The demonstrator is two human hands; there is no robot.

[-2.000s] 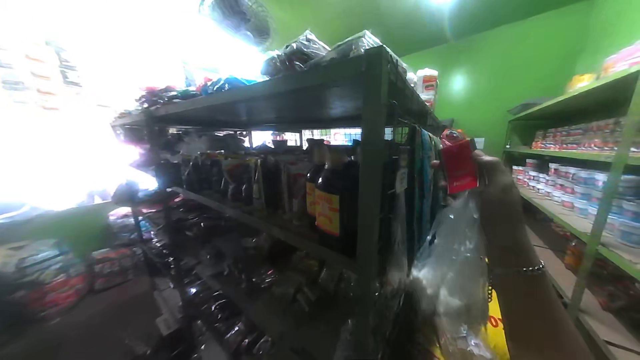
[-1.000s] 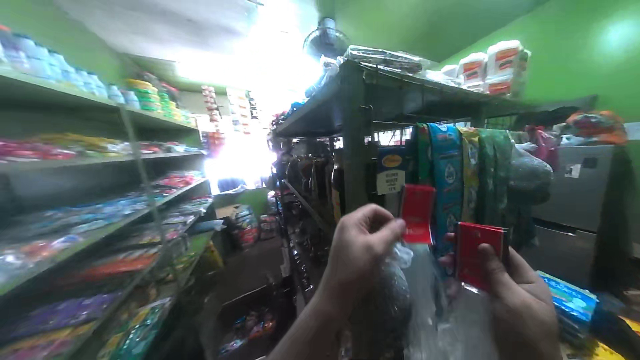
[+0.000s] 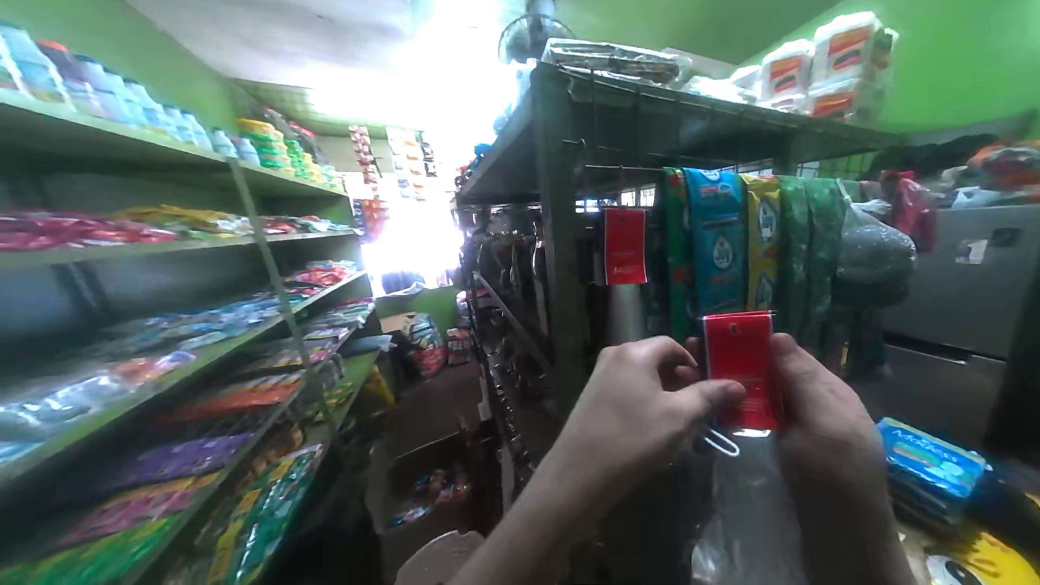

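Red header cards (image 3: 738, 366) of clear plastic packets are held between my two hands. My left hand (image 3: 662, 394) pinches their lower left part, its thumb across the front. My right hand (image 3: 821, 414) grips their right edge. A white wire loop (image 3: 721, 441) shows just below my left fingers. The clear packet (image 3: 751, 504) hangs down from the cards between my wrists. Above and left of my hands, another red header card (image 3: 625, 246) hangs on the dark metal rack, beside strips of blue, yellow and green sachets (image 3: 719, 244).
The dark rack's post (image 3: 556, 236) stands close ahead. Shelves of packets and bottles (image 3: 195, 357) line the left side. A cardboard box (image 3: 422, 479) sits low on the floor. At right are a grey refrigerator (image 3: 963, 280) and a blue package (image 3: 933, 457).
A red card now hangs on the rack, out of my left hand, which has moved over to the cards in my right hand. The view swung right after the earliest frame.
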